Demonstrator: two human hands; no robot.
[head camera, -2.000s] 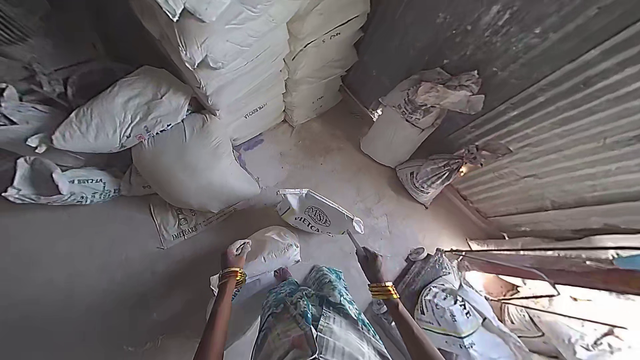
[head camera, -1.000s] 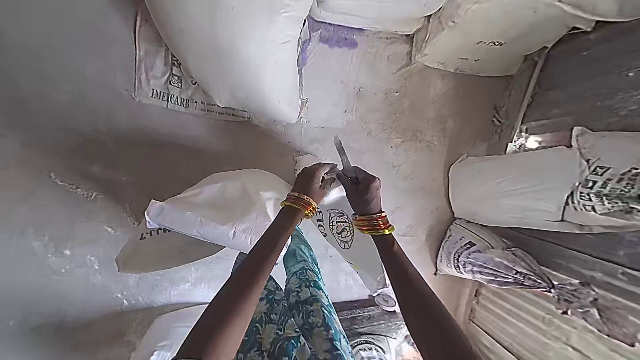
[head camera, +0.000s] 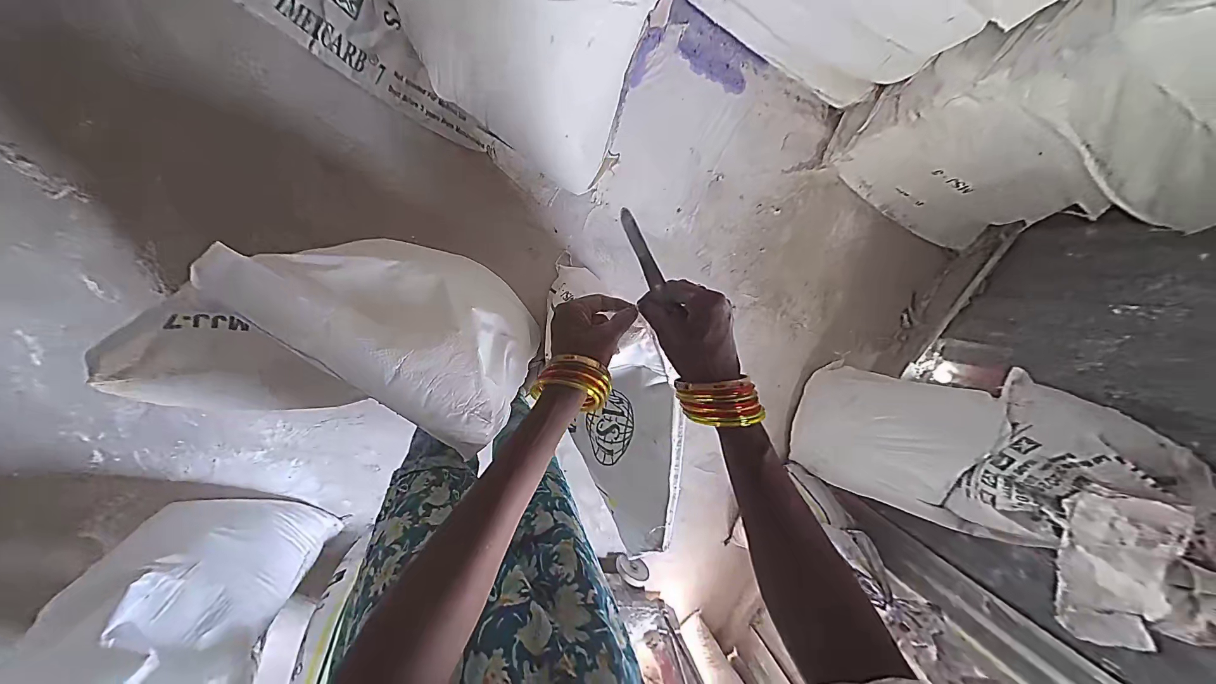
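My right hand (head camera: 692, 328) is closed around a dark, narrow knife-like blade (head camera: 641, 249) that points up and to the left. Its fingertips meet those of my left hand (head camera: 591, 328), whose thumb and fingers are pinched together; whether something thin is between them cannot be told. Below both hands hangs or lies a white printed sack (head camera: 632, 446) with a globe emblem. Just left of my left hand, a full white sack (head camera: 399, 323) rests partly over another sack bearing print (head camera: 218, 351).
Big white sacks (head camera: 532, 76) stand at the top, with more at the upper right (head camera: 969, 161). A tied white sack (head camera: 893, 437) leans near the corrugated wall at right. Another sack (head camera: 180, 570) lies lower left. Purple stains mark the floor (head camera: 760, 228).
Two seconds ago my hands were wide apart, the blade in the right one near the printed sack. They have come together in front of me. The view has turned and dropped closer to the floor.
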